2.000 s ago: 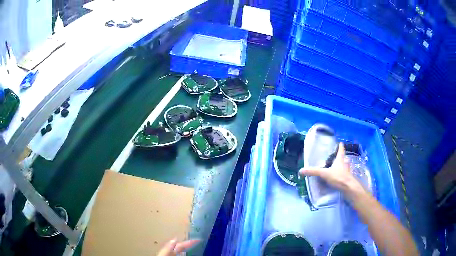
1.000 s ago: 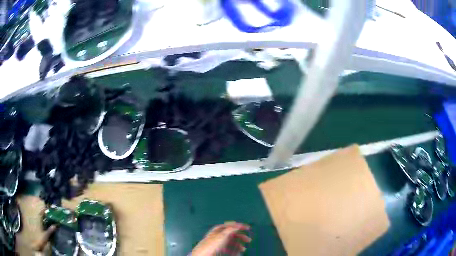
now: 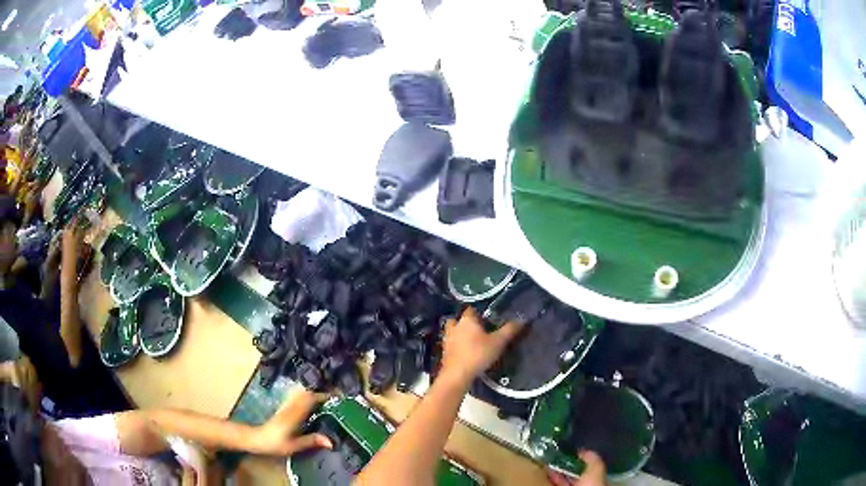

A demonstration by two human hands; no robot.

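Note:
My left hand (image 3: 470, 351) reaches up from the bottom centre and grips the left rim of a housing half (image 3: 543, 346) with a dark inner part. My right hand (image 3: 589, 470) is small and cut off by the bottom edge. Its thumb and fingers are at the near rim of another housing half (image 3: 608, 427), green with a dark centre. Another person's hand (image 3: 290, 427) is on a third green shell (image 3: 337, 446), partly hidden behind my left forearm.
A white shelf (image 3: 285, 133) crosses above, bearing a large green shell (image 3: 636, 190) and loose black parts (image 3: 413, 161). A heap of small black parts (image 3: 361, 304) lies below it. More shells are on cardboard (image 3: 204, 370) at left, where people sit. Another shell (image 3: 774, 437) is at right.
The view has swung from the tote and right bench to the left bench. My left hand, seen empty over the bench before, is now on a shell, and my right hand is on another.

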